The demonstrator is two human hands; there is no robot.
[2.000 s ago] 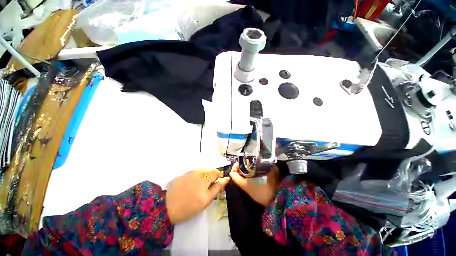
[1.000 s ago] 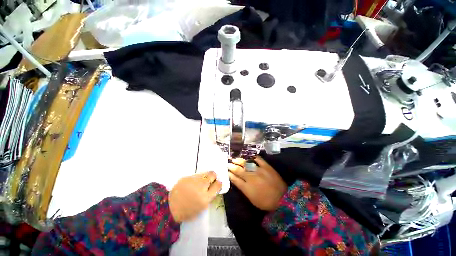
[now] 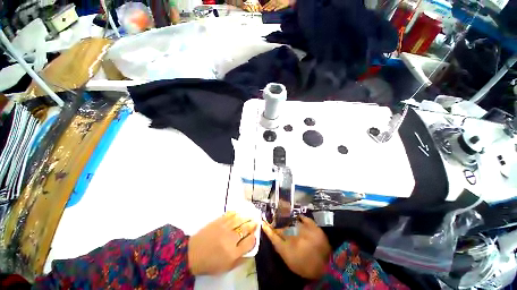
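The white sewing machine head [image 3: 340,153] stands right of centre, with its metal guard [image 3: 284,195] above the needle area. My left hand [image 3: 224,243] lies flat on a white piece with a rounded corner [image 3: 253,241], left of the needle area, fingers together. My right hand [image 3: 300,244] is right of it, fingertips close under the guard, on the black garment piece [image 3: 271,269], which hangs down between my hands. The needle and presser foot are too small and blurred to make out. Whether my fingers pinch the cloth cannot be told.
Plastic-wrapped brown board [image 3: 68,187] and a striped stack [image 3: 18,153] lie left. Black cloth [image 3: 187,110] lies behind the table. A black band [image 3: 424,153] drapes over the machine. A clear bag [image 3: 425,241] lies right. Another person's hands [image 3: 263,5] show at the top.
The view has tilted up, so the machine sits lower in the picture. Since two seconds ago my left hand has moved from dark cloth at the needle area onto the white rounded piece.
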